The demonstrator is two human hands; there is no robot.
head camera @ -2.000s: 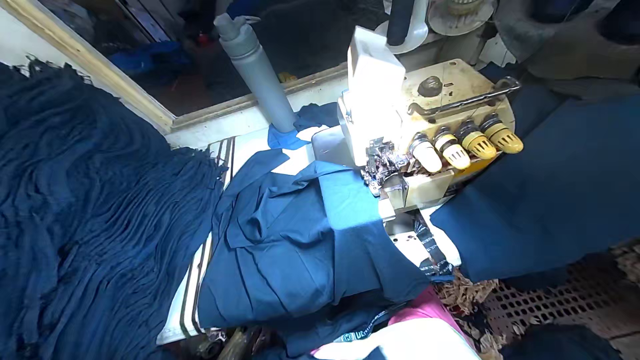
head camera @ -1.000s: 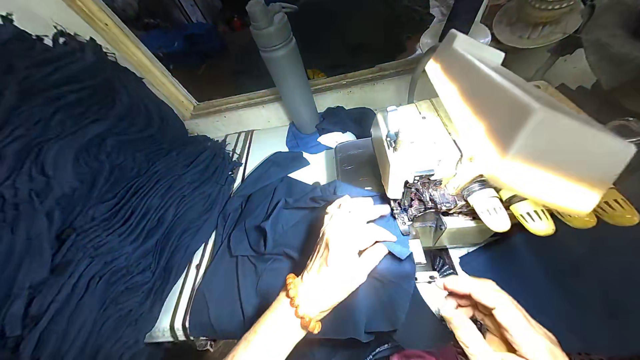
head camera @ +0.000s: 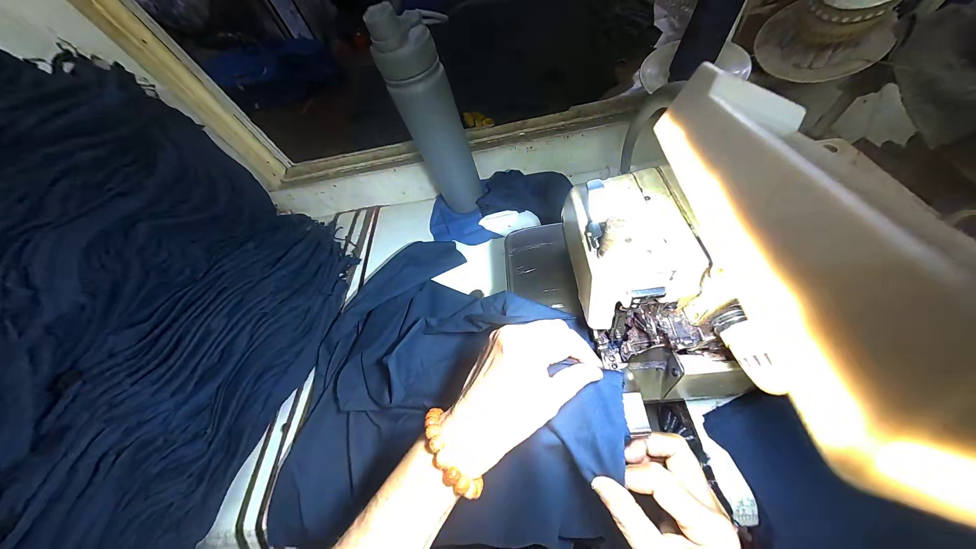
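A dark blue fabric piece (head camera: 412, 381) lies spread before an overlock sewing machine (head camera: 633, 252), its right edge beside the presser foot area (head camera: 610, 351). My left hand (head camera: 526, 389), with an orange beaded bracelet (head camera: 450, 457), pinches the fabric close to the needle area. Lower right, my right hand (head camera: 671, 488) is at the fabric's edge by the machine's front plate, thumb on the cloth and fingers partly curled; whether it grips the cloth cannot be told. Bright light washes out parts of the machine.
A large heap of dark blue fabric pieces (head camera: 152, 305) fills the left side. A grey bottle (head camera: 435, 114) stands behind on blue cloth against the window frame (head camera: 343, 171). A white lamp-like housing (head camera: 839, 252) juts over the right side. More blue fabric (head camera: 823, 480) lies lower right.
Two seconds ago no hands showed on the fabric; a second ago both were at the machine. Since then, my right hand has come to the fabric's edge.
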